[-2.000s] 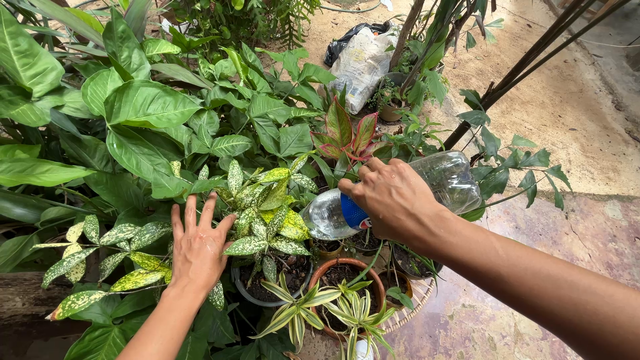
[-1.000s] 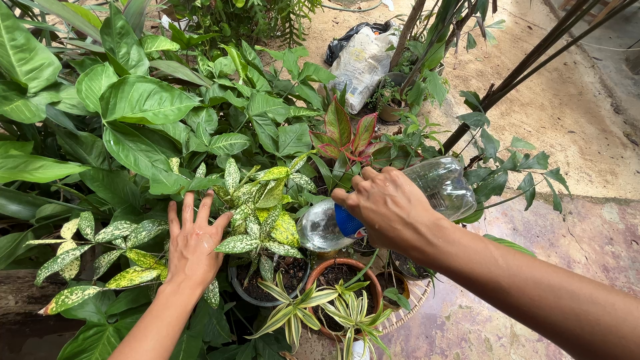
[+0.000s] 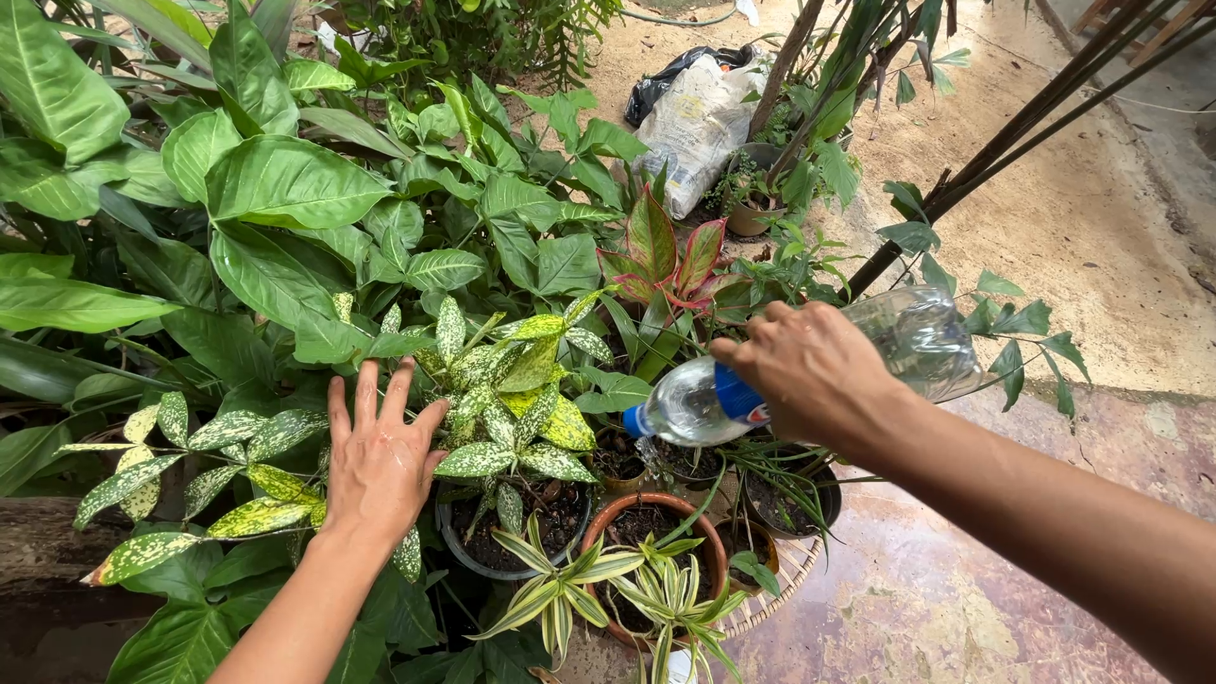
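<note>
My right hand (image 3: pixel 807 375) grips a clear plastic bottle (image 3: pixel 917 337) around its blue label. The bottle tilts down to the left, and water runs from its blue-capped end over small pots. My left hand (image 3: pixel 380 456) is spread, fingers apart, among the leaves of a yellow-speckled plant (image 3: pixel 513 418), whose dark pot (image 3: pixel 475 565) stands below. Right of that pot is a terracotta pot (image 3: pixel 613 513) with dark soil. Striped plants (image 3: pixel 670 594) overlap its front. A red-edged plant (image 3: pixel 665 256) grows behind the bottle.
Broad green leaves (image 3: pixel 294 180) crowd the left side. A white sack (image 3: pixel 698 123) and a black plastic bag (image 3: pixel 679 76) lie at the back. Dark stems (image 3: pixel 1007 157) lean across the right. Under the pots shows a woven rim (image 3: pixel 784 589) on a worn floor (image 3: pixel 950 560).
The bottle's capped end has moved left and now shows beside the speckled leaves, with water running from it. My left hand stays among the leaves.
</note>
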